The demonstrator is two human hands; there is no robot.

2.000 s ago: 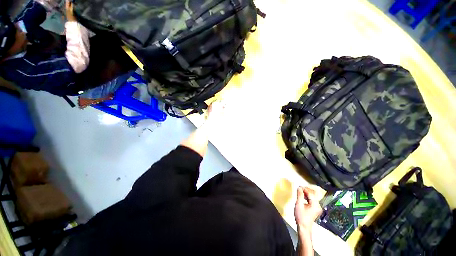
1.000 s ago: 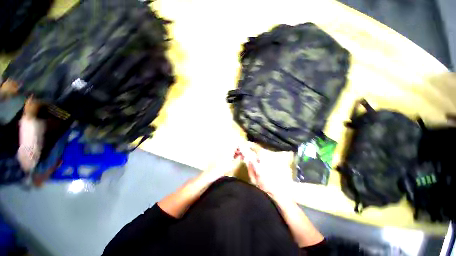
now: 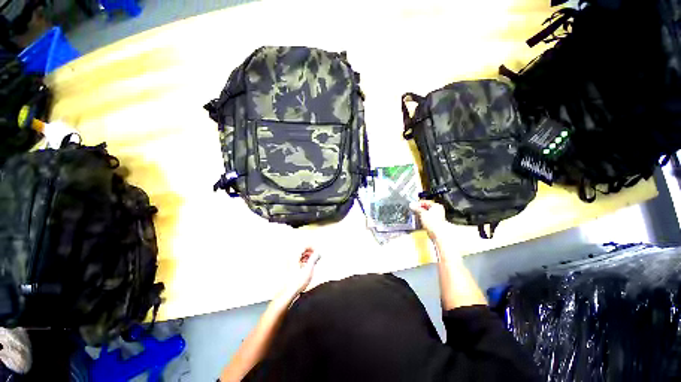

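A large camouflage backpack (image 3: 302,134) lies front pocket up on the table in front of me. A pile of hang tags (image 3: 393,195), dark with green and white print, lies beside its lower right side. My right hand (image 3: 429,213) is at the right edge of the pile, fingers near or on it; its grip is unclear. My left hand (image 3: 305,267) is below the backpack, apart from it, fingers partly curled and overexposed; no held item can be made out. A smaller camouflage backpack (image 3: 478,153) lies right of the tags.
Dark backpacks are heaped at the right (image 3: 597,97), with green-marked tags (image 3: 545,145) hanging there. Another camouflage backpack (image 3: 82,239) stands at the left table edge, above a blue stool (image 3: 138,354). Plastic-wrapped dark goods (image 3: 597,313) are at lower right. The table's (image 3: 187,254) front edge runs before me.
The view has swung right, so the backpacks sit further left and the right heap shows. My hands, together a second ago, are now apart, the right one at the tag pile.
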